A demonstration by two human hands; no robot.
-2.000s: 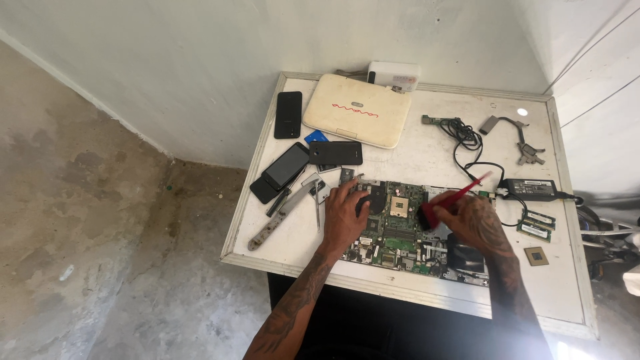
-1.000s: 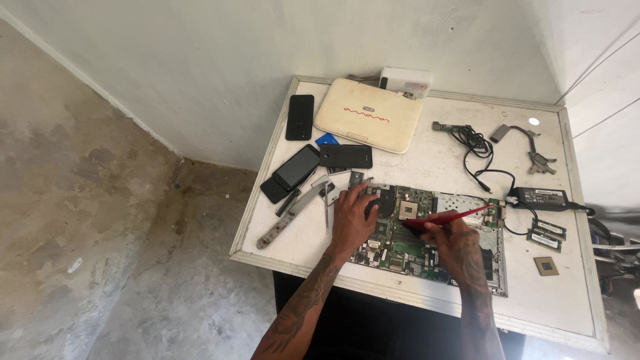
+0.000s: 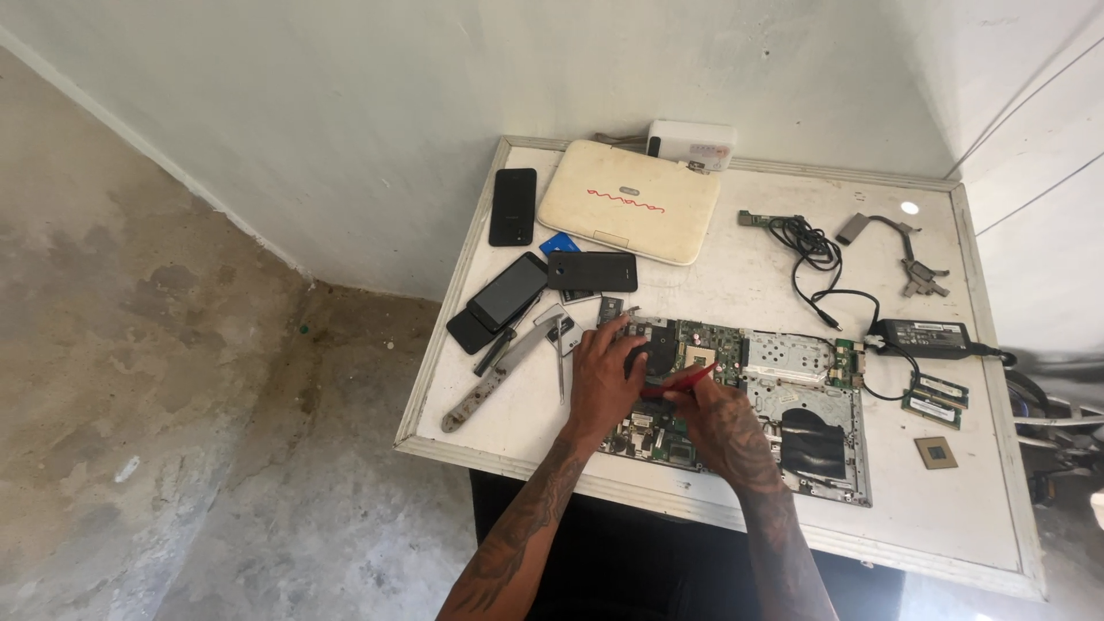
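Note:
A laptop base with an exposed green circuit board [image 3: 731,349] lies across the front of the table. My left hand [image 3: 604,371] rests on the board's left end, fingers spread beside the black round fan [image 3: 662,345]. My right hand [image 3: 716,418] grips a red-handled brush [image 3: 690,378], held low over the board near the square processor socket [image 3: 700,354]; its tip points left, close to my left fingers, and is partly hidden. To the right of my right hand, a black sheet [image 3: 812,443] covers part of the metal chassis.
Several phones [image 3: 509,291], a long metal blade [image 3: 504,371] and a thin rod [image 3: 561,371] lie left. Behind is a cream laptop [image 3: 634,203]. At right are a power adapter [image 3: 923,338], a heat sink [image 3: 925,278], memory modules [image 3: 933,407] and a processor chip [image 3: 936,453].
My right hand has moved left across the board with the red brush, from right of the socket towards my left hand. My left hand stays at the board's left part.

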